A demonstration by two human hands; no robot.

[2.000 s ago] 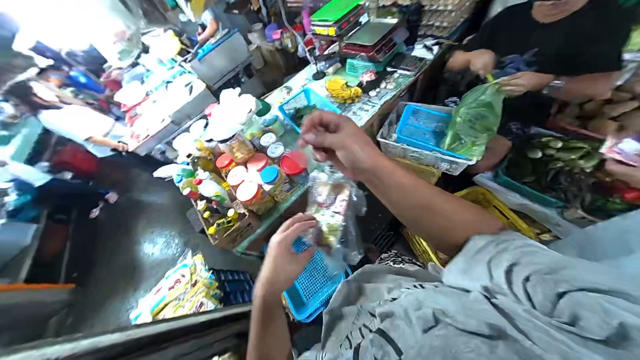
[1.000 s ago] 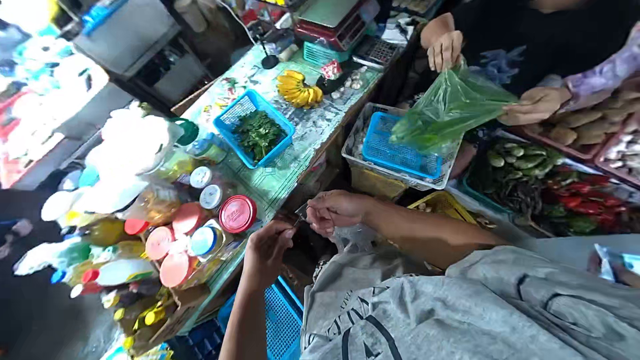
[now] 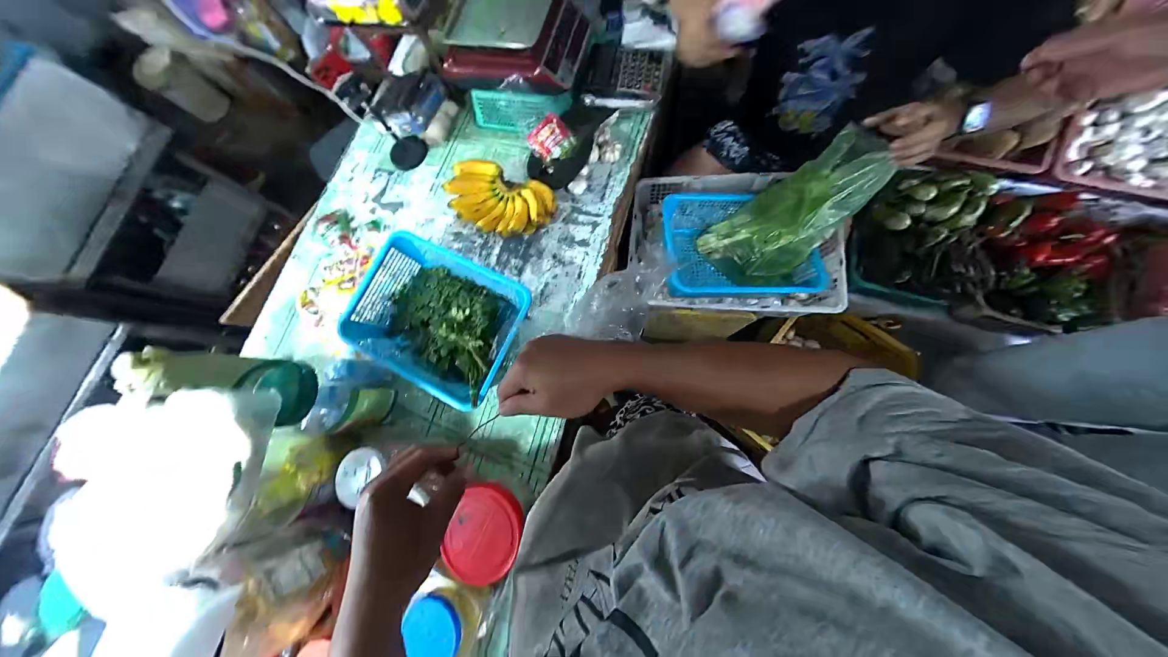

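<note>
A thin dark strand (image 3: 482,425) runs between my two hands, just in front of the blue basket. My right hand (image 3: 557,376) is closed on one end, beside the basket's near corner; a crumpled clear plastic bag (image 3: 616,306) lies behind that wrist. My left hand (image 3: 415,497) pinches the other end, left of the red jar lid (image 3: 482,534). Leafy green herbs (image 3: 452,319) fill much of the blue plastic basket (image 3: 372,345) on the green table (image 3: 511,456). What else the fingers may hold is hidden.
Lidded jars, one with a blue lid (image 3: 432,628), crowd the lower left. Bananas (image 3: 502,198) and a weighing scale (image 3: 516,46) stand farther back. Across the table, a person's hand (image 3: 912,128) touches a green plastic bag (image 3: 794,214) above crates; red peppers (image 3: 1049,237) lie at right.
My hands have moved apart, with the strand now visible between them. The green bag has come down onto the blue tray. The view has shifted closer to the table.
</note>
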